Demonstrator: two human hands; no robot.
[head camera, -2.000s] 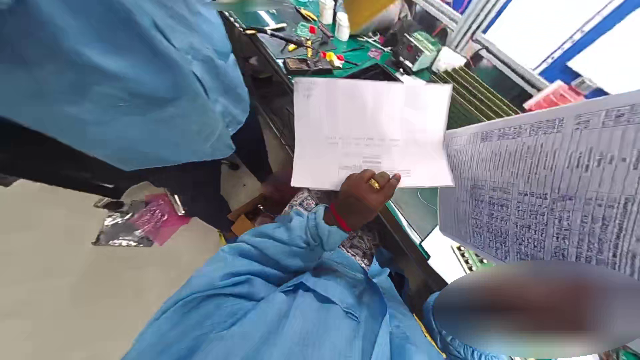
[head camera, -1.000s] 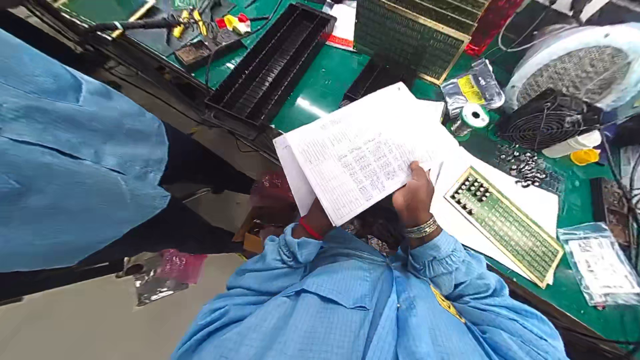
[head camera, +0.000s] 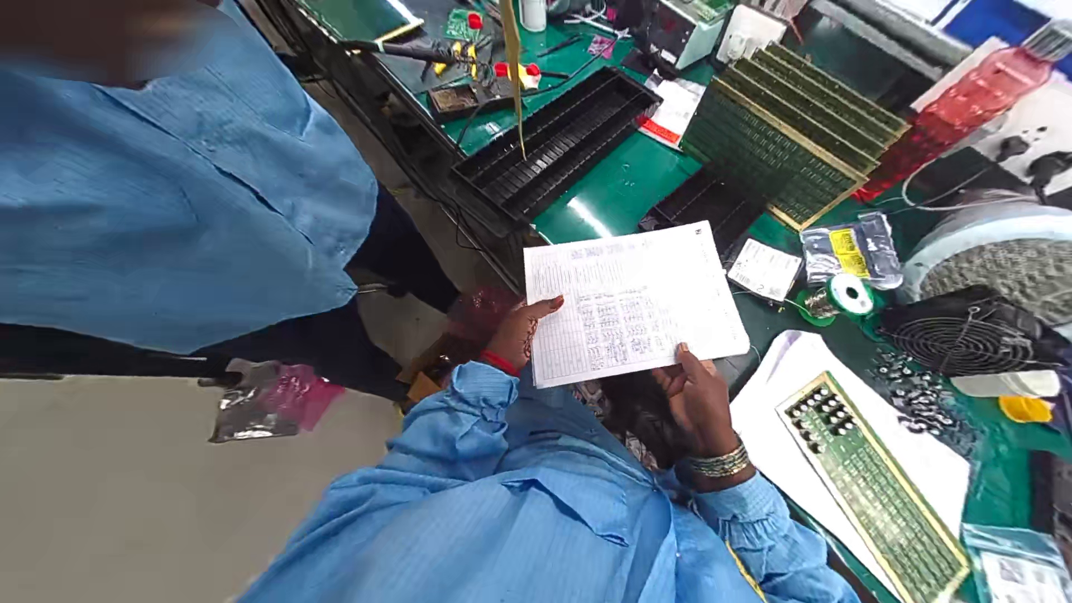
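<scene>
Both of my hands hold a small stack of printed paper sheets (head camera: 628, 306) with a handwritten table on top, over the bench's front edge. My left hand (head camera: 523, 331) grips the left edge, thumb on top. My right hand (head camera: 699, 389) pinches the lower right edge, its thumb on the face of the top sheet. To the right of the sheets, a long green circuit board (head camera: 875, 486) with small black components at one end rests on white paper (head camera: 775, 377). Loose black components (head camera: 913, 394) are scattered beside that board.
A person in a blue coat (head camera: 176, 184) stands at the left. On the green bench are a long black slotted tray (head camera: 561, 142), upright circuit boards (head camera: 779, 142), a solder wire spool (head camera: 837, 297), a black fan (head camera: 959, 331) and a red bottle (head camera: 963, 109). Plastic bags (head camera: 272, 400) lie on the floor.
Two seconds ago one hand held a sheet farther forward, with a larger printed sheet at the right. Now both hands hold the stack, which is lower and flatter than one second ago.
</scene>
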